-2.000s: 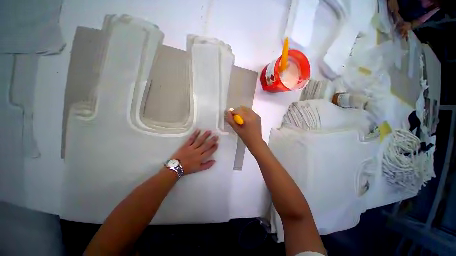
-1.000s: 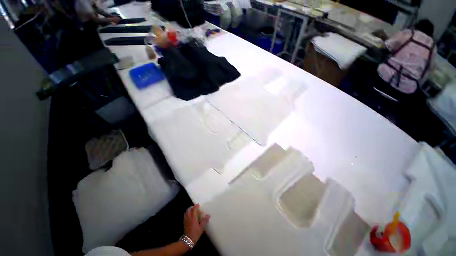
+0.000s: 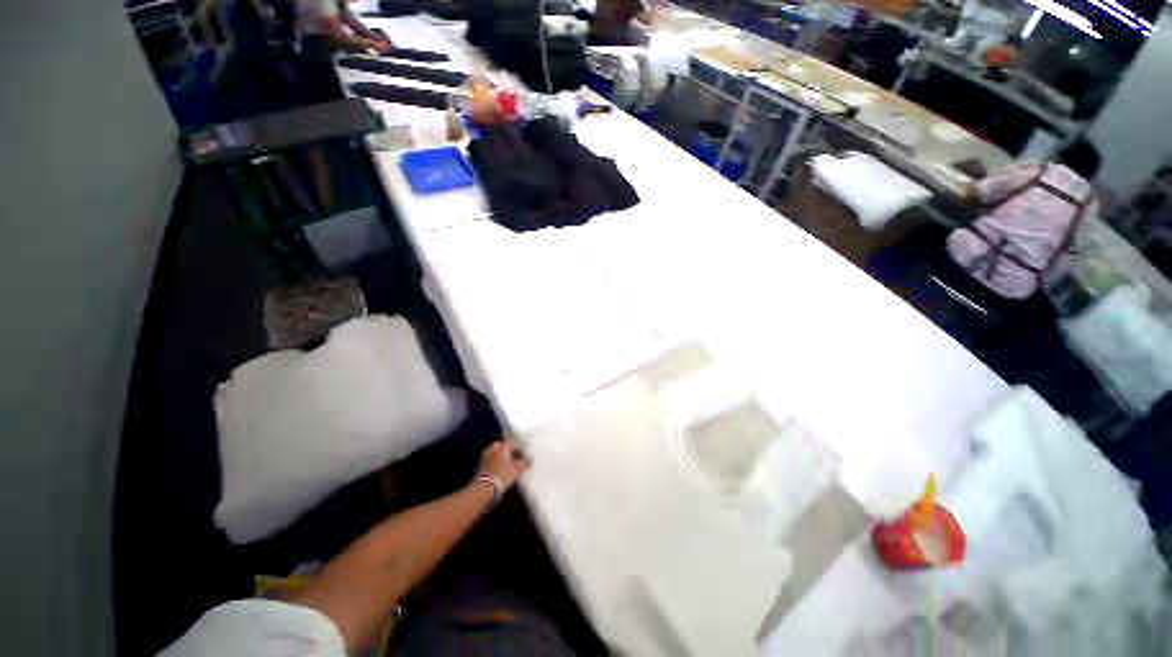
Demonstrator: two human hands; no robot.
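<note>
The white vest panel lies over the grey-beige board, which shows in the neckline and beside the straps. The panel's right strap is blurred and its lower right part looks lifted or bent. My left hand is at the table's near edge, at the panel's left corner, fingers curled; whether they grip it is unclear. My right hand and the brush are out of view. The red glue pot stands right of the board, with a yellow handle upright in it.
Black fabric and a blue tray lie at the table's far end. A white panel pile is beside the table at lower left. White pieces lie at right. A person sits at another table.
The view has swung left and up from the work. My right hand has left the picture. My left hand has gone from flat on the panel to its edge. The panel's right part has shifted.
</note>
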